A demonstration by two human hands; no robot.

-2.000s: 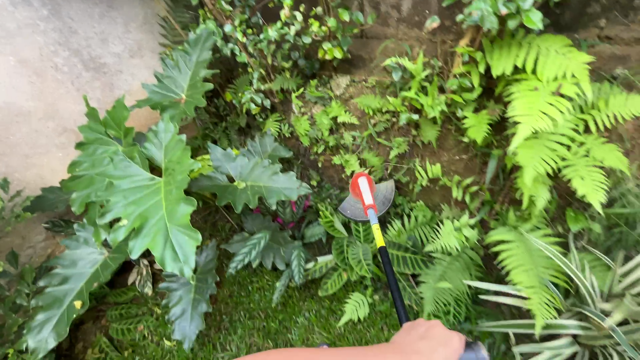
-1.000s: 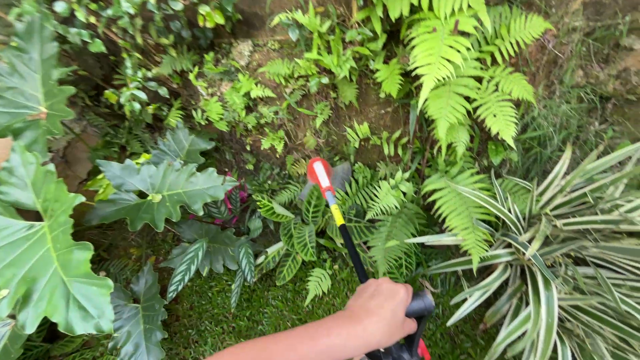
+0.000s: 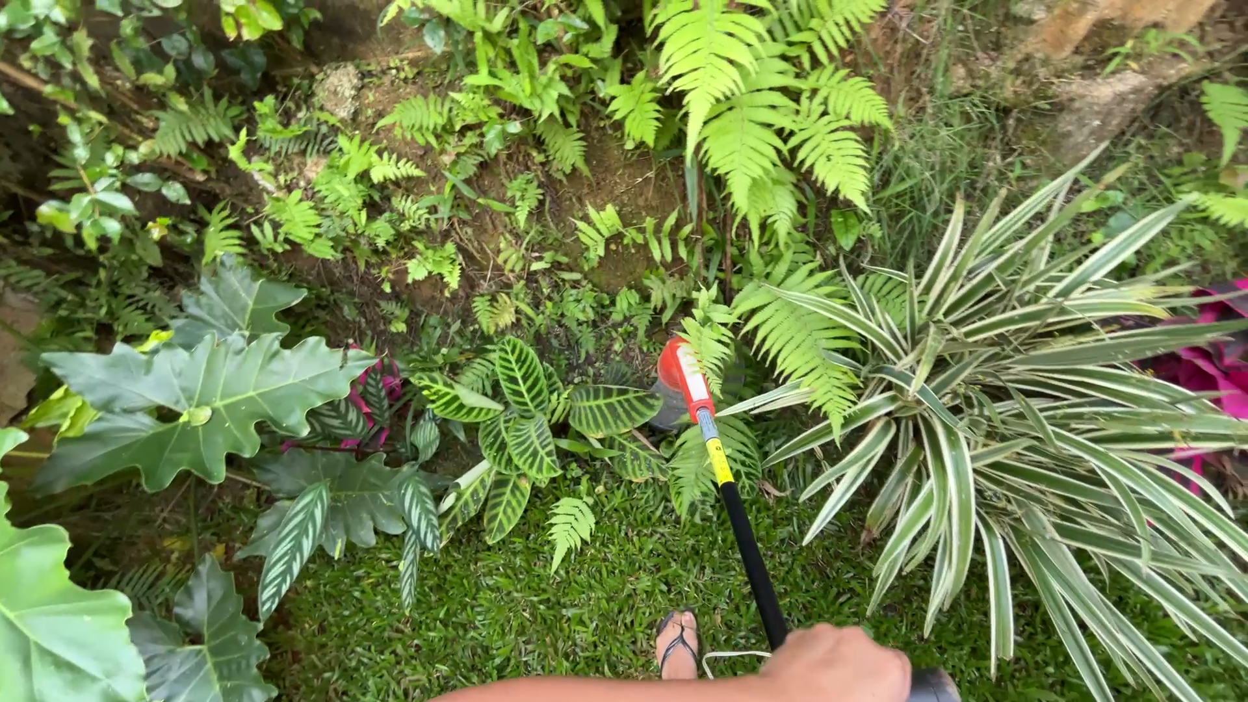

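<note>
My left hand (image 3: 838,665) is at the bottom edge, right of centre, its forearm coming in from the left. Its fingers are closed on the grass trimmer, around the upper end of the black shaft (image 3: 753,570) or its grip. Beside the hand, a dark rounded part (image 3: 933,685) shows, cut off by the frame. The trimmer's red head (image 3: 687,372) and translucent guard (image 3: 671,405) are low among fern fronds, right of a striped-leaf plant (image 3: 526,409). Whether the cutting part turns cannot be told. My right hand is out of view.
Large lobed leaves (image 3: 210,409) spread at left. Bright ferns (image 3: 751,127) hang from the earth bank (image 3: 624,195) above. A white-edged spiky plant (image 3: 955,390) fills the right. A sandalled foot (image 3: 678,639) stands on the grass (image 3: 439,624) beside a thin pale cord (image 3: 717,658).
The trimmer head, seen against bare soil and small ferns two seconds ago, is now lower among the fern fronds right of the striped-leaf plant. The view has shifted right. The foot has come into view.
</note>
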